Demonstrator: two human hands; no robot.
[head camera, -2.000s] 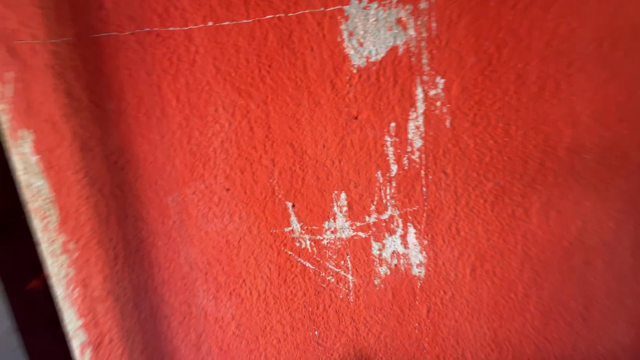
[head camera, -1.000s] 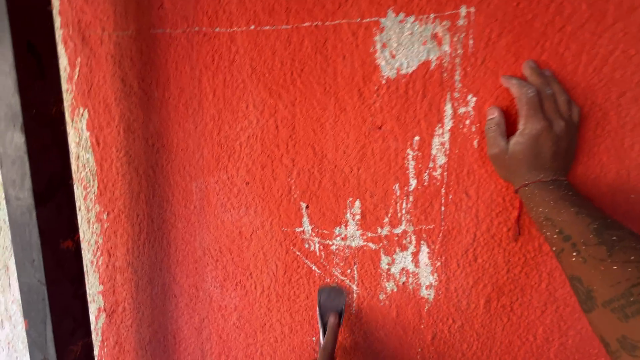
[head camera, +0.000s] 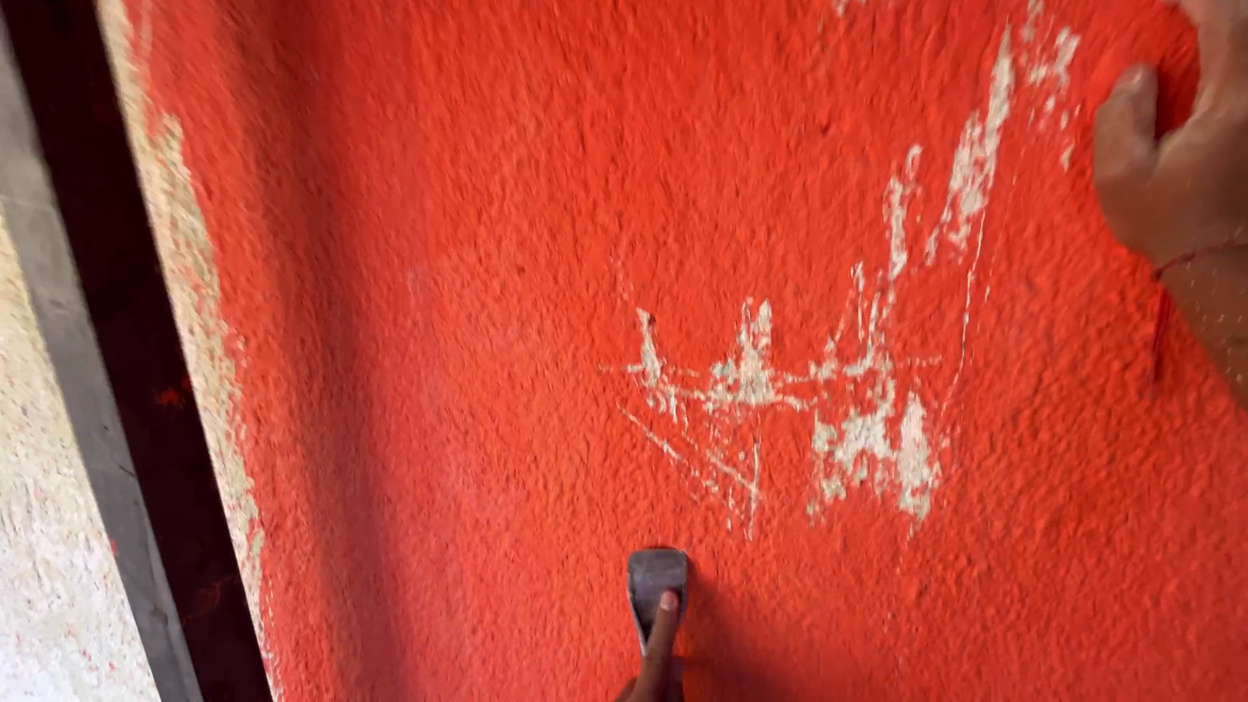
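Observation:
At the bottom centre a narrow scraper blade (head camera: 655, 575) of dark metal lies against the red textured wall (head camera: 507, 468). My left hand (head camera: 655, 658) grips the scraper, one finger laid along the blade; most of this hand is cut off by the lower edge. Up at the right edge is my right hand (head camera: 1185, 156), empty, thumb apart from the other fingers, close to or against the wall; its fingertips are out of view. A thin red string circles that wrist. Pale bare patches (head camera: 863, 439) and thin scratches mark the paint above and right of the blade.
On the left, a worn pale edge (head camera: 200, 283) borders the red paint. Beside it run a dark strip (head camera: 136, 322) and a grey strip (head camera: 78, 370), both slanting. A pale, red-speckled surface (head camera: 54, 546) lies beyond them.
Neither hand shows two seconds ago; both the right hand and the scraper are in view one second ago. A finger on the blade now shows. The view has shifted closer.

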